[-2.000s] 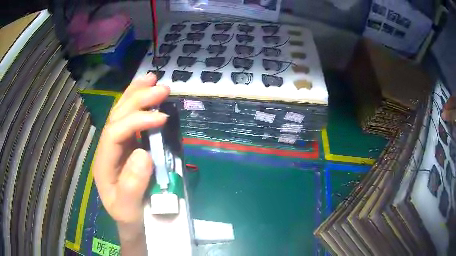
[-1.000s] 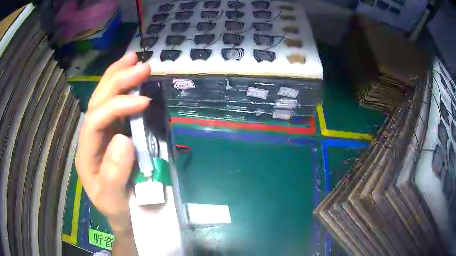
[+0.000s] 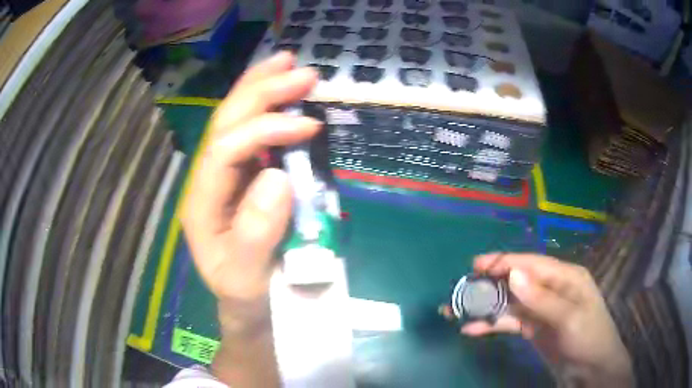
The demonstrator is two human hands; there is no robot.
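My left hand (image 3: 254,182) holds the upright white and black listening test fixture (image 3: 312,318), fingers curled around its dark upper part. Green tape (image 3: 309,233) wraps the fixture, with a small white connector (image 3: 307,260) just below it. My right hand (image 3: 558,311) is at the lower right and pinches a small black speaker unit (image 3: 479,298) with a round silvery centre, held above the green mat and apart from the fixture. The speaker's lead is too blurred to follow.
A foam tray (image 3: 523,102) with rows of speakers tops a wrapped stack (image 3: 425,144) behind. Tall tray stacks stand at left (image 3: 83,189) and right (image 3: 645,261). Brown cardboard sheets (image 3: 626,114) lie at back right. A white card (image 3: 377,314) is beside the fixture.
My right hand has come into view with a speaker unit. The whole scene has shifted right in the picture since one second ago. My left hand still holds the fixture.
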